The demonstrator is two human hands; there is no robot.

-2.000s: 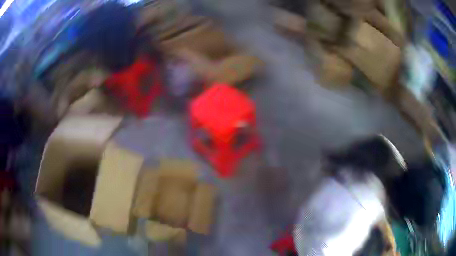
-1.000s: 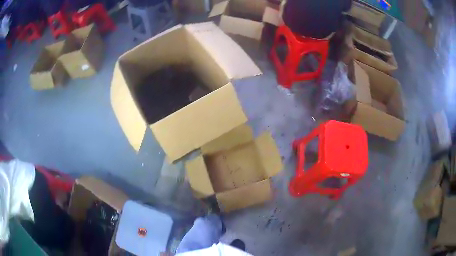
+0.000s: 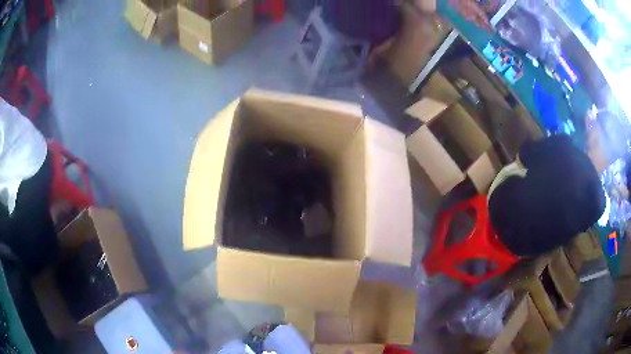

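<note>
A large open brown carton (image 3: 289, 280) stands on the floor in front of me, its flaps folded outward. A heap of dark parts (image 3: 277, 193) lies inside it, with a small brown piece (image 3: 317, 220) on top. The single parts are too small and dark to tell apart. A smaller open carton (image 3: 387, 311) stands against its near side, partly hidden by it. Neither of my hands can be made out. Bluish-grey shapes, perhaps my legs or shoes, show at the bottom edge.
A pale blue stool (image 3: 135, 328) stands lower left beside a carton of dark parts (image 3: 86, 276). A seated person in dark clothing (image 3: 546, 197) is on a red stool (image 3: 467, 242) at right, near the green bench (image 3: 529, 90). Clear plastic (image 3: 484, 314) lies lower right. Other cartons stand around.
The view has steadied and turned. The large carton is now central and nearer, the bench shows at upper right, and the empty red stool has almost left the picture at the bottom.
</note>
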